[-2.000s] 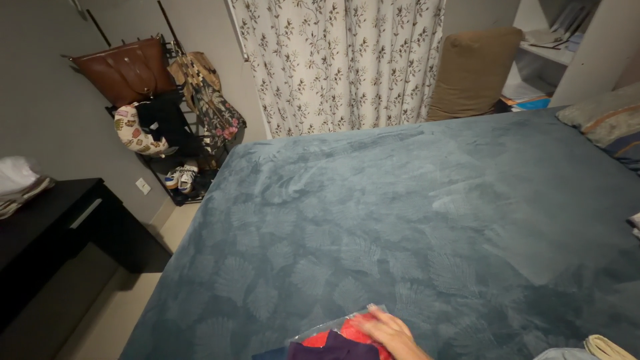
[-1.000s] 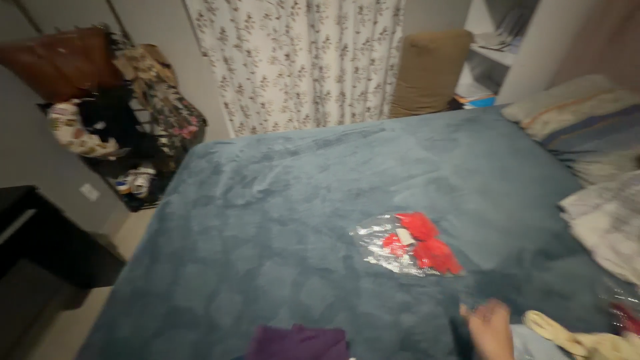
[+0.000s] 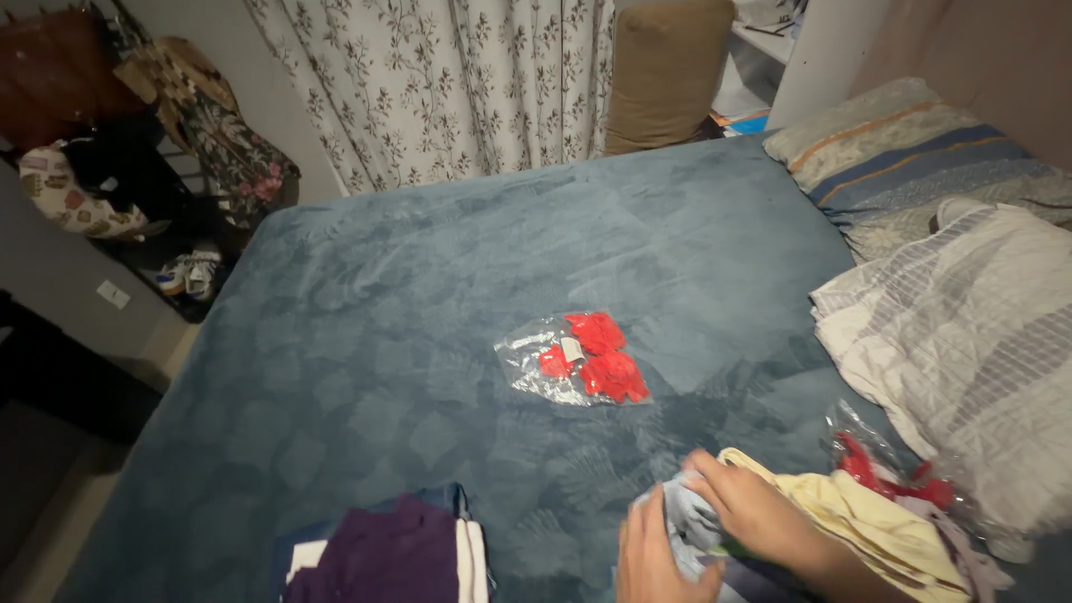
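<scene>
Both my hands are at the bottom right of the head view, on a light blue-grey cloth garment (image 3: 688, 512). My left hand (image 3: 657, 553) grips its left side, and my right hand (image 3: 754, 511) holds its upper right part. A pale yellow garment (image 3: 871, 515) lies just right of my right hand. A clear plastic bag with red fabric flowers (image 3: 611, 375) lies on the blue bedspread, beyond my hands. At the bottom left is a stack of folded clothes with a dark purple garment (image 3: 389, 553) on top.
The blue bedspread (image 3: 402, 335) covers the bed. At right are a striped pillow (image 3: 913, 159), a rumpled white and grey bedcover (image 3: 946, 335) and another plastic bag with red items (image 3: 871, 469). Bags hang on a rack at left, with shoes (image 3: 191, 272) below. A floral curtain (image 3: 469, 84) hangs behind.
The bag of red flowers, under my hand at the bottom two seconds ago, now lies farther up the bed, released. My hands have come onto the blue-grey garment. The view has shifted right.
</scene>
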